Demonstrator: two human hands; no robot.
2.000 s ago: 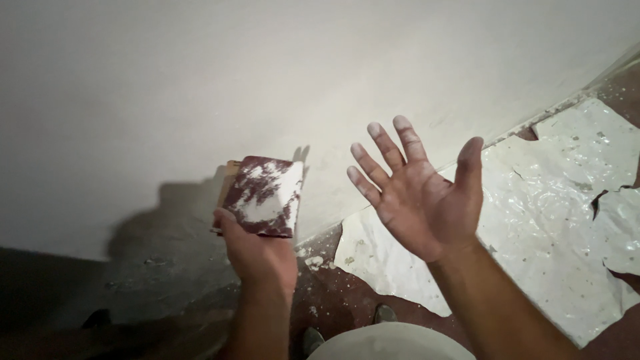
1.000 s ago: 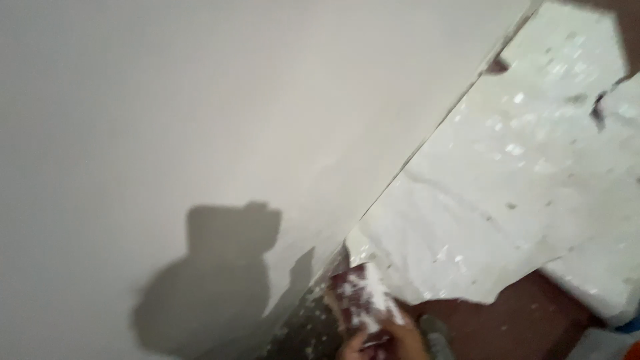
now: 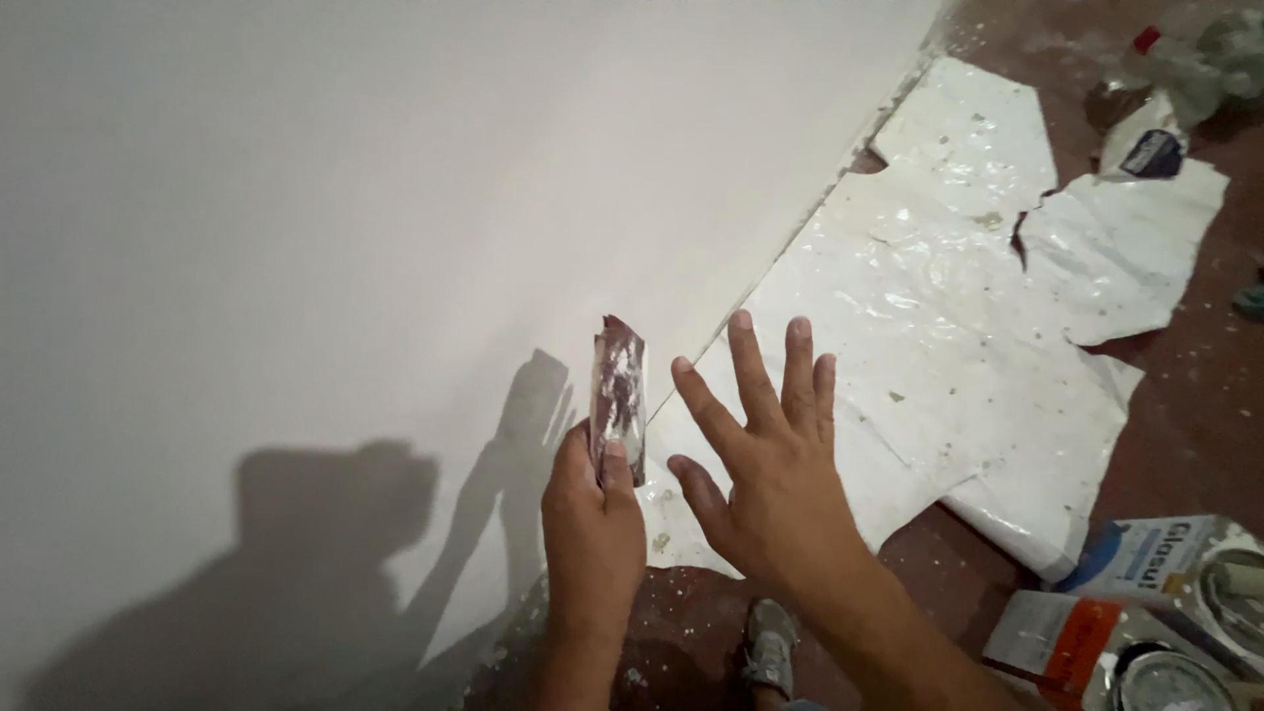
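My left hand [image 3: 597, 533] grips a block wrapped in dark red sandpaper [image 3: 620, 390], whose face is smeared with white dust. The block stands upright, seen at a narrow angle, in front of the white wall [image 3: 395, 217]. Beside it on the right, my right hand [image 3: 765, 434] is spread palm down with the fingers apart, and it holds nothing. Behind that hand, white plastic sheeting [image 3: 938, 336] lies along the foot of the wall. Whether either hand touches the wall cannot be told.
Two opened paint cans or tubs [image 3: 1170, 681] [image 3: 1150, 563] stand at the lower right. A clear plastic bag [image 3: 1190, 84] and a crumpled white wrapper [image 3: 1145, 138] lie at the upper right. A shoe [image 3: 770, 647] rests on the red floor [image 3: 1195, 434], which is spotted with white.
My right hand, palm showing two seconds ago, now shows its back. The sanding block, seen broad-faced then, is now turned narrow. The view has shifted, bringing the cans into sight.
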